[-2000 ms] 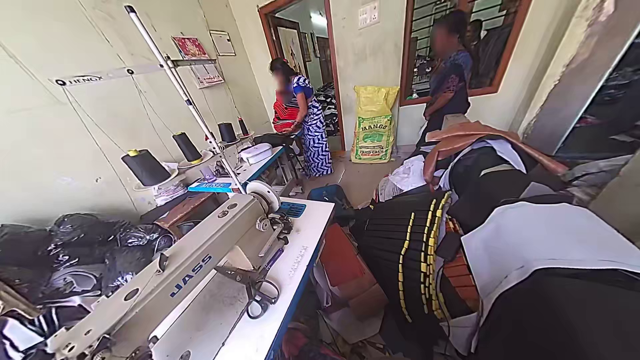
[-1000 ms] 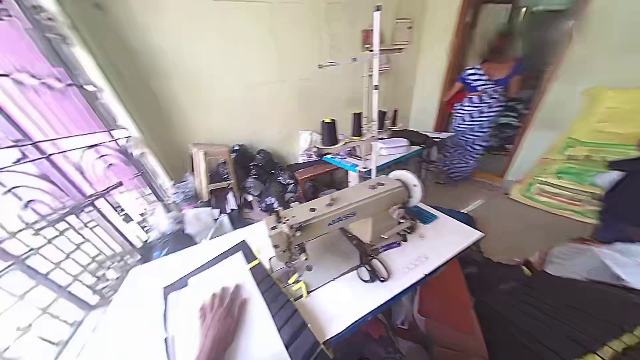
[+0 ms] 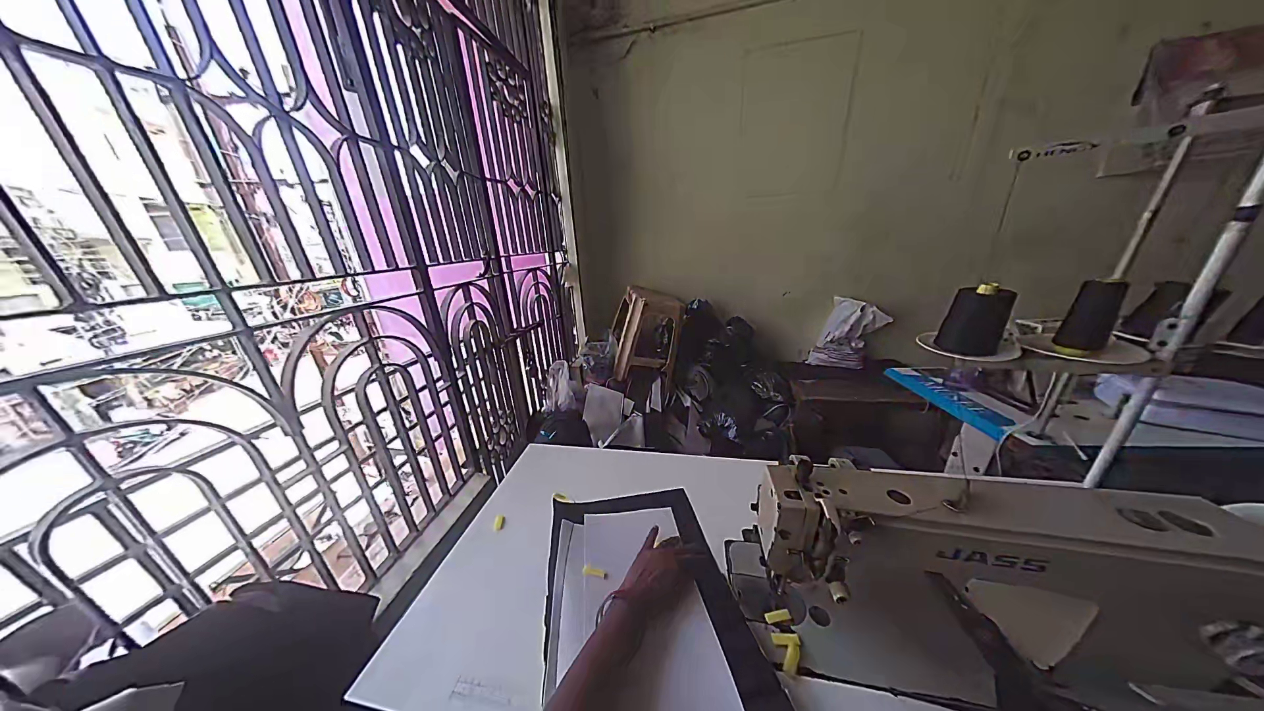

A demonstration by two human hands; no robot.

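Note:
My left hand (image 3: 664,573) rests on a white panel (image 3: 632,632) with black borders, lying flat on the white sewing table (image 3: 444,592). Its fingers are spread near the panel's upper right edge and hold nothing. Right of the panel stands a beige industrial sewing machine (image 3: 889,543). Small yellow pieces lie about: one on the panel (image 3: 594,572), one on the table (image 3: 499,522), others beside the needle area (image 3: 787,647). A dark blade-like part (image 3: 978,632), blurred, lies against the machine. My right hand is out of view.
A barred window (image 3: 395,346) runs along the left side. A dark cloth-like shape (image 3: 286,642) is at the lower left. Behind the table are black plastic bags (image 3: 741,395) and a brown stool (image 3: 647,336). Black thread cones (image 3: 976,321) stand on a rack with a white pole (image 3: 1200,267).
The view has swung left toward the window. My left hand, absent two seconds ago, lies on the white panel in both later frames, now nearer its right border.

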